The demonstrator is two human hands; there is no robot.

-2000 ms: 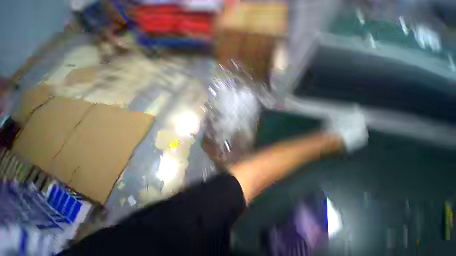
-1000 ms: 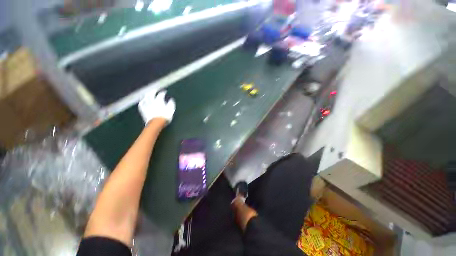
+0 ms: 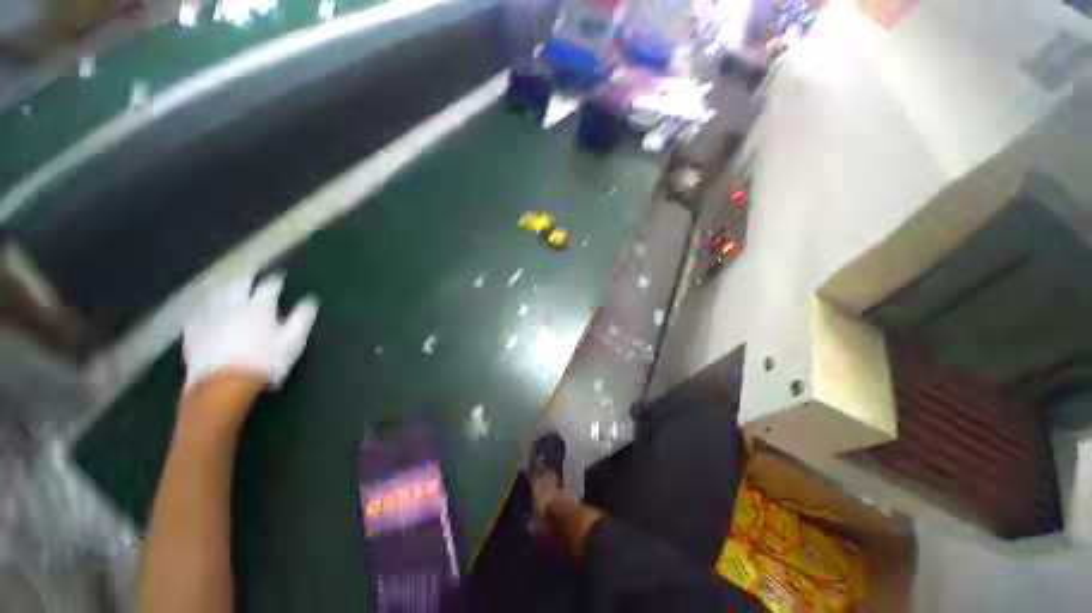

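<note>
My left hand (image 3: 246, 333), in a white knit glove, is palm down on the dark green bench top (image 3: 347, 305) beside the metal rail, fingers apart, with nothing seen in it. A smartphone (image 3: 407, 515) with a lit purple and orange screen lies on the green top, to the right of my left forearm; its lower end is cut off by the frame. My right hand is not seen. Between my dark-clothed legs there is a small blurred part that looks like an ankle and dark shoe (image 3: 547, 461).
A small yellow-and-black tool (image 3: 544, 229) and pale scraps lie on the green top. A black belt (image 3: 275, 132) runs behind the rail. Blurred goods (image 3: 623, 84) stand at the far end. An off-white machine (image 3: 856, 371) and a carton of yellow-red packets (image 3: 784, 551) are at right.
The view has swung right from the floor side to the bench and machine, then closer over the bench. My left hand stays on the green top near the rail, fingers spread.
</note>
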